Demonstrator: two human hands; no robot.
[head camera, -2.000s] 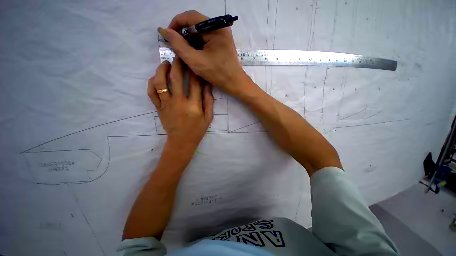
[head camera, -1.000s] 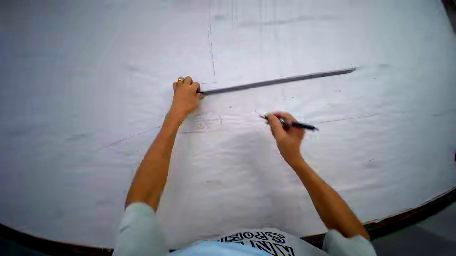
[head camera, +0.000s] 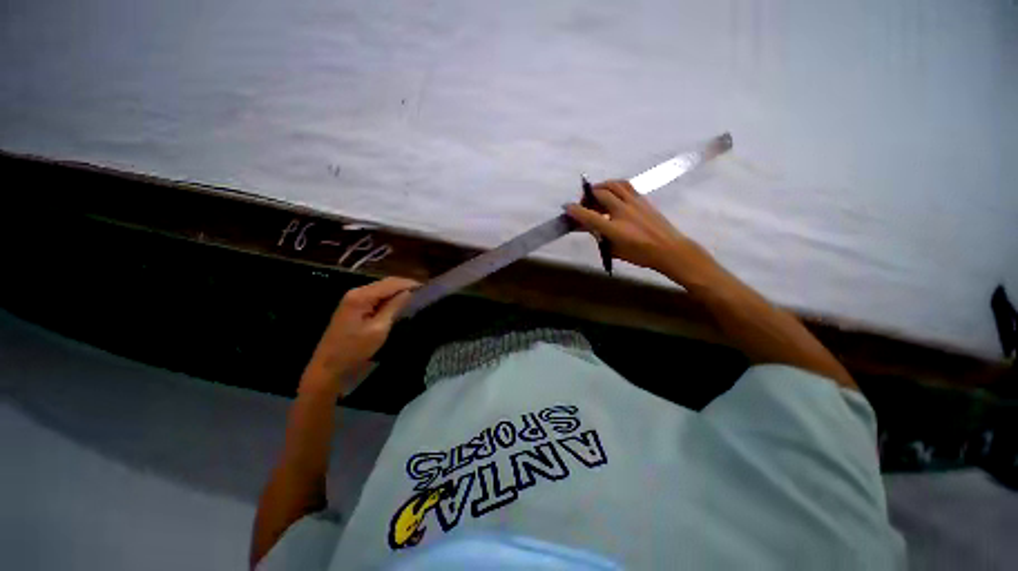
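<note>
The steel rule (head camera: 491, 261) is held at a slant in both hands, crossing the table edge. Its near end is in my left hand (head camera: 368, 323), in front of the table edge. My right hand (head camera: 634, 229) grips the rule around its middle and also holds the black pen (head camera: 604, 240), which points up across the rule. The rule's far end lies over the white sheet (head camera: 447, 123) and shines with glare. Whether the far end touches the sheet I cannot tell.
The brown table edge (head camera: 438, 254) carries pale handwriting and runs slanting down to the right. The dark table side (head camera: 145, 284) is below it, with pale floor (head camera: 134, 468) at lower left. A dark object (head camera: 1004, 320) stands at the right rim. My body is close to the edge.
The rule has moved from the sheet toward me, over the table edge. My right hand, earlier off the rule with the pen, now grips the rule too. The view has shifted to the edge.
</note>
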